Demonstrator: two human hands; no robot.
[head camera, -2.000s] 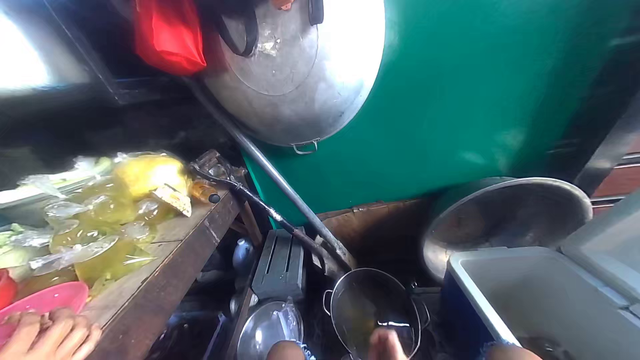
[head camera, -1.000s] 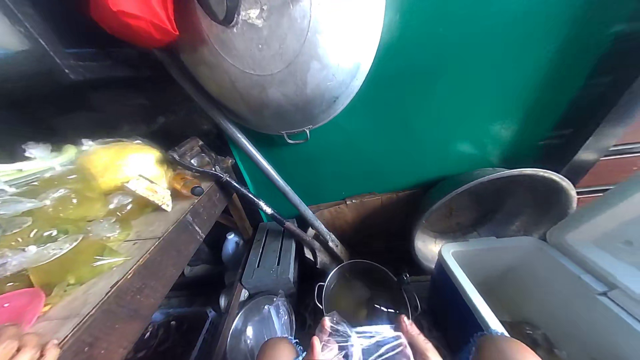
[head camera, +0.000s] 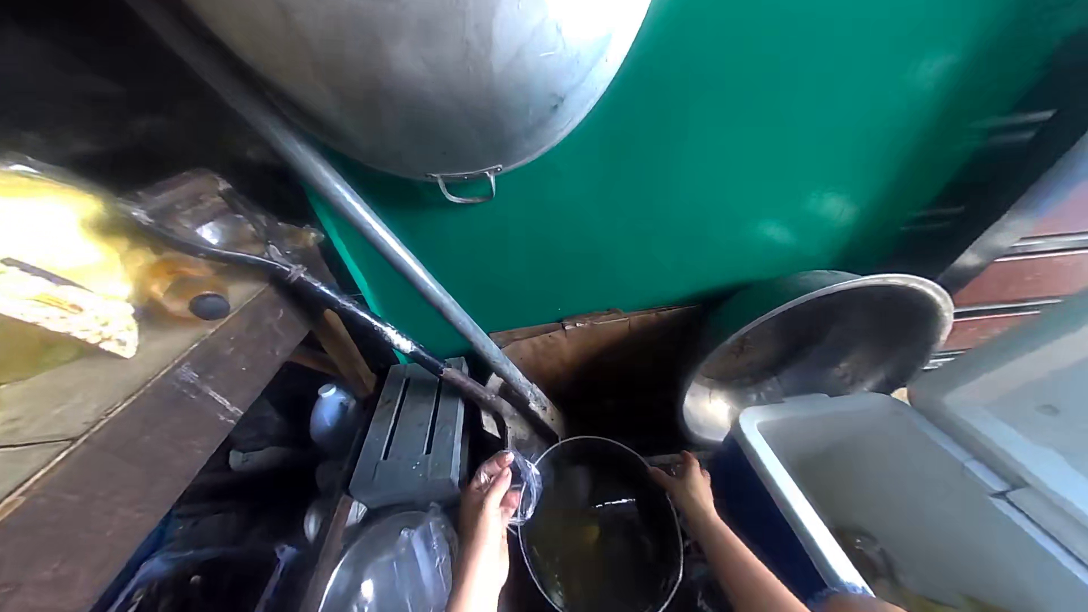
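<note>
My left hand (head camera: 491, 501) holds a clear plastic bag (head camera: 525, 486), bunched in the fingers, at the left rim of a deep metal pot (head camera: 682, 557). Dark, shiny liquid (head camera: 595, 531) lies in the pot. At the pot's upper right rim is my right hand (head camera: 687, 486), its fingers by the pot's edge; whether they grip the handle there cannot be told. Left of my left forearm stands a round metal bowl or lid (head camera: 353, 569) with clear plastic (head camera: 421, 548) on it.
An open cooler box (head camera: 799, 493) stands at the right, below a tilted large metal basin (head camera: 816, 340). A grey slatted crate (head camera: 412, 433) and a wooden table (head camera: 161, 425) are at the left. Metal pipes (head camera: 382, 242) slant down toward the pot. A large pan (head camera: 442, 93) hangs above.
Both hands have moved apart to the pot's sides; a second ago they were close together with the clear plastic between them. The view has shifted down and closer.
</note>
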